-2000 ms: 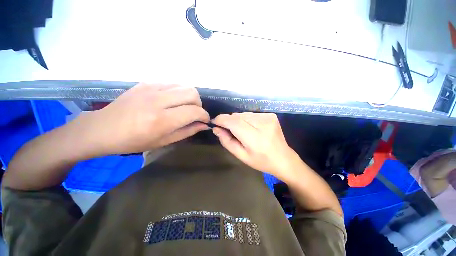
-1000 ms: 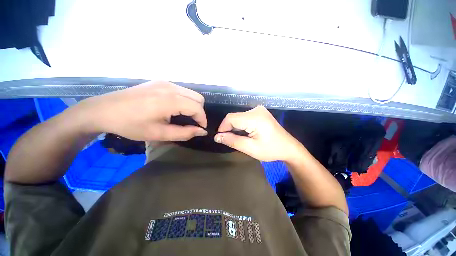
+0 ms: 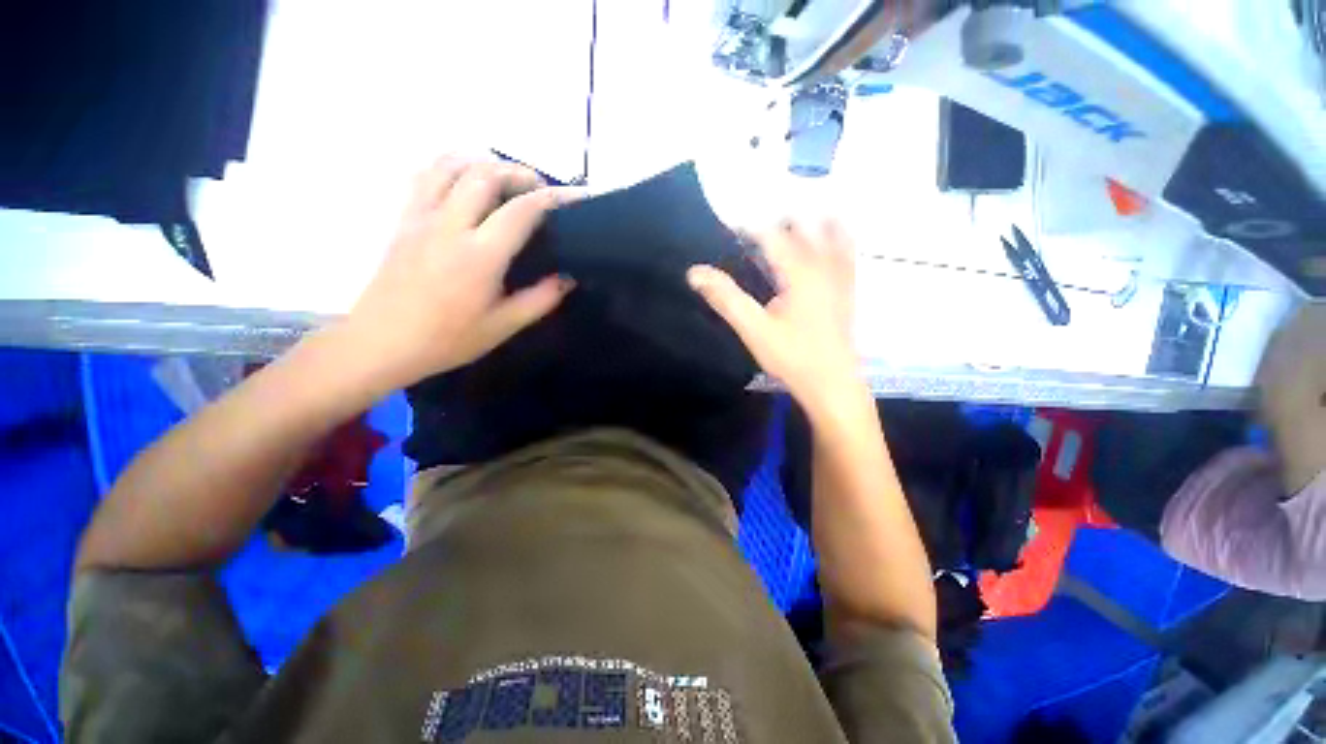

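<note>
A black cut panel (image 3: 625, 313) lies over the front edge of the white table and hangs down onto the lap. Its far end has a pointed corner on the tabletop. My left hand (image 3: 465, 269) holds its left edge, thumb on top of the cloth. My right hand (image 3: 793, 298) is at its right edge, slightly blurred, with the thumb on or beside the cloth; the fingers' grip is partly hidden. The white sewing machine (image 3: 1076, 109) with "JACK" lettering stands at the upper right, beyond my right hand.
A stack of black cut pieces (image 3: 124, 102) lies on the table at far left. Black thread snips (image 3: 1034, 276) and a dark box (image 3: 982, 147) lie at right. Below are blue crates (image 3: 276, 596), a red plastic piece (image 3: 1035, 560) and black cloth. Another person's pink sleeve (image 3: 1236, 516) is at far right.
Both hands have moved forward from the lap onto the table with the black cloth, now spread between them. The view has shifted, and the sewing machine now shows at upper right.
</note>
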